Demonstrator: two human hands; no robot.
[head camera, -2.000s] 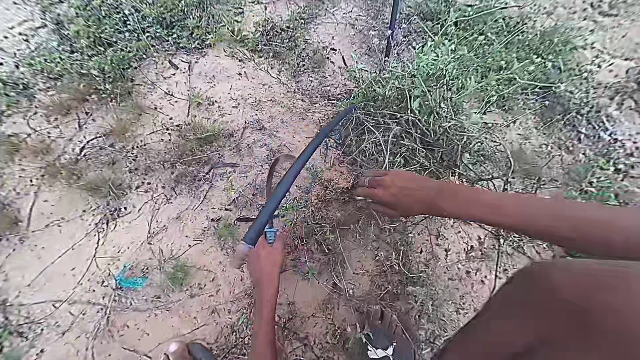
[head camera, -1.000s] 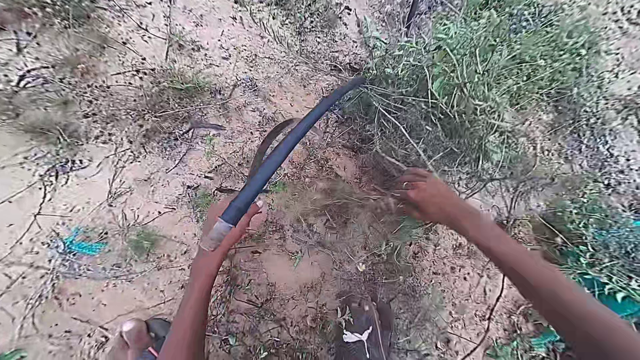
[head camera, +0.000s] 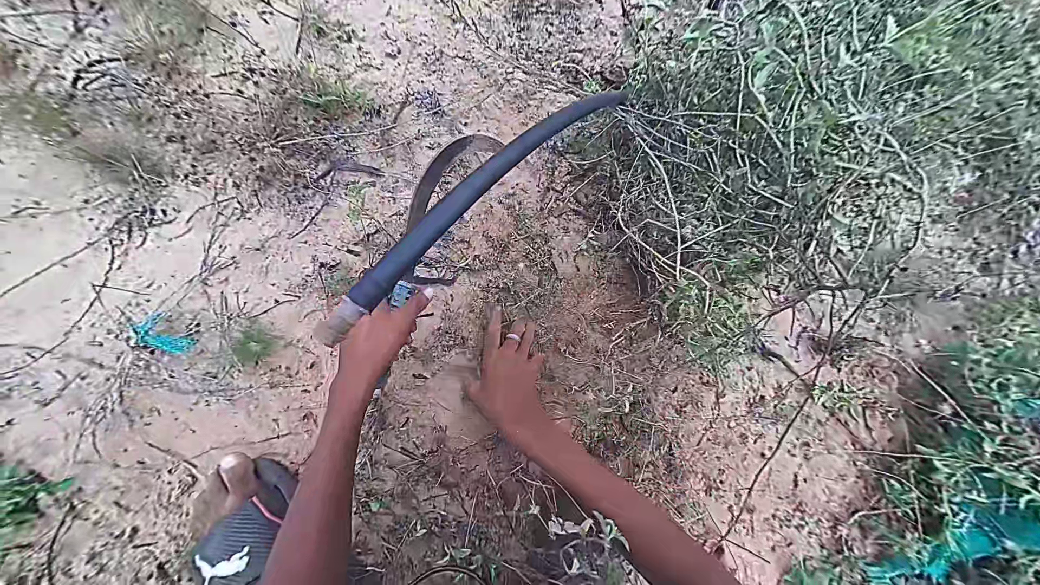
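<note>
My left hand (head camera: 382, 333) is closed around the handle of a sickle (head camera: 435, 175), whose curved blade points up and away. The same hand is against the lower end of a dark hose or pipe (head camera: 479, 187), which arcs up and right to the edge of a green, twiggy bush (head camera: 731, 162). Whether the fingers grip the pipe too, I cannot tell. My right hand (head camera: 510, 370), with a ring on one finger, is spread low over sandy soil and dry plant bits, right of the sickle handle. It holds nothing that I can see.
Teal netting scraps (head camera: 162, 335) lie on the sand at left, and more teal material (head camera: 975, 536) is among plants at the lower right. My sandalled foot (head camera: 244, 520) is at the lower left. Thin dry branches (head camera: 784, 431) cross the soil at right.
My right hand has moved from beside the bush down and left, close to the left hand. The left hand still has the sickle.
</note>
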